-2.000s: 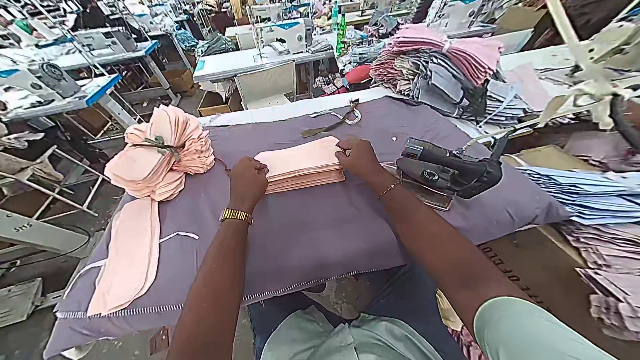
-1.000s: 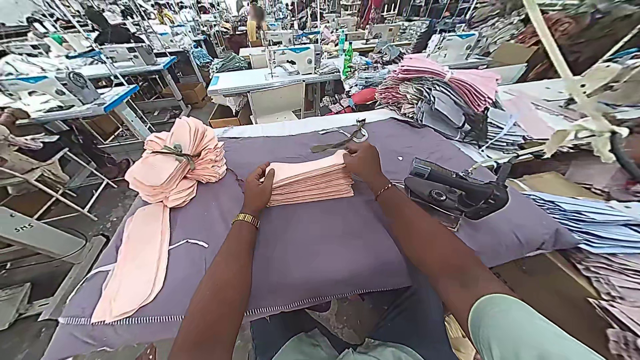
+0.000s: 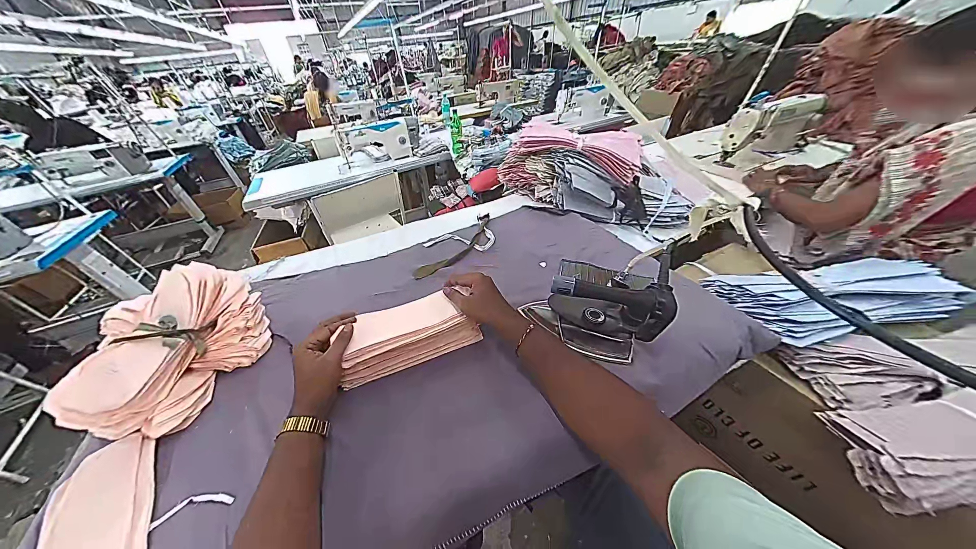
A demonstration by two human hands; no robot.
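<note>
A stack of folded peach fabric pieces (image 3: 412, 339) lies on the purple padded ironing surface (image 3: 450, 450). My left hand (image 3: 322, 366) holds its left end, thumb and fingers at the edge. At the far right corner of the stack, my right hand (image 3: 482, 299) pinches the top layers. An electric iron (image 3: 610, 309) rests just right of my right hand. To the left sits a bundle of peach fabric pieces (image 3: 183, 343) tied with a dark strip, and a long peach piece (image 3: 103, 496) lies below it. A dark strip with a white cord (image 3: 457, 248) lies beyond the stack.
Pink and grey fabric bundles (image 3: 572, 164) lie past the far edge. Blue folded pieces (image 3: 831, 297) and a cardboard box (image 3: 747, 450) are at the right. A co-worker's arm (image 3: 823, 202) is by a sewing machine (image 3: 770, 122). A black cable (image 3: 846, 320) runs across the right side.
The view has tilted up and shows more of the room, with a co-worker at the right. Both hands remain at the ends of the peach stack; the iron stays beside it.
</note>
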